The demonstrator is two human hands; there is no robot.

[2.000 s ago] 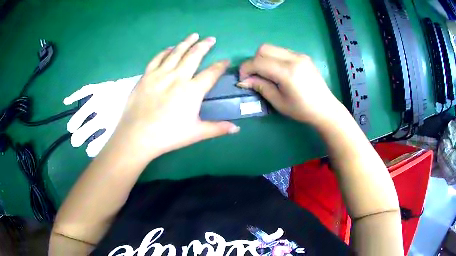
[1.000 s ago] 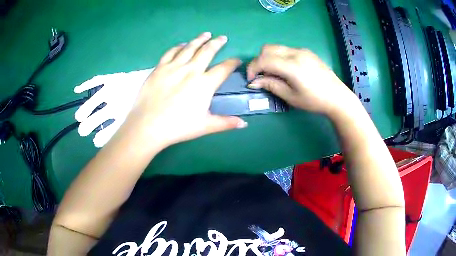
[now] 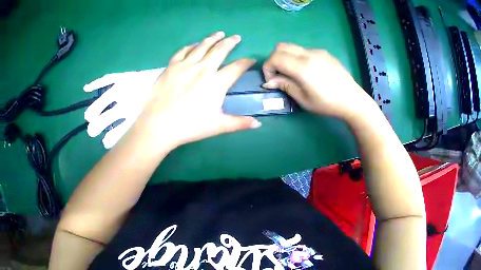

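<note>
Two black power strips lie side by side on the green bench, plain faces up; the nearer one carries a pale label. A white glove lies flat over their left part. My left hand presses on glove and strips, fingers spread, thumb along the near edge; it hides their middle. My right hand has curled fingers, with thumb and fingertips at the far strip's right part. Whether it pinches anything is hidden. Two black cords run out left from under the glove.
A plug and a tied cord bundle lie at the left. Several strips stand in rows at the right. A clear container is cut off at the top. Red bins are below the bench's right edge.
The strips, glove and both hands appear slightly right of where they were two seconds ago. The bench items shift in view too. The hands keep nearly the same pose.
</note>
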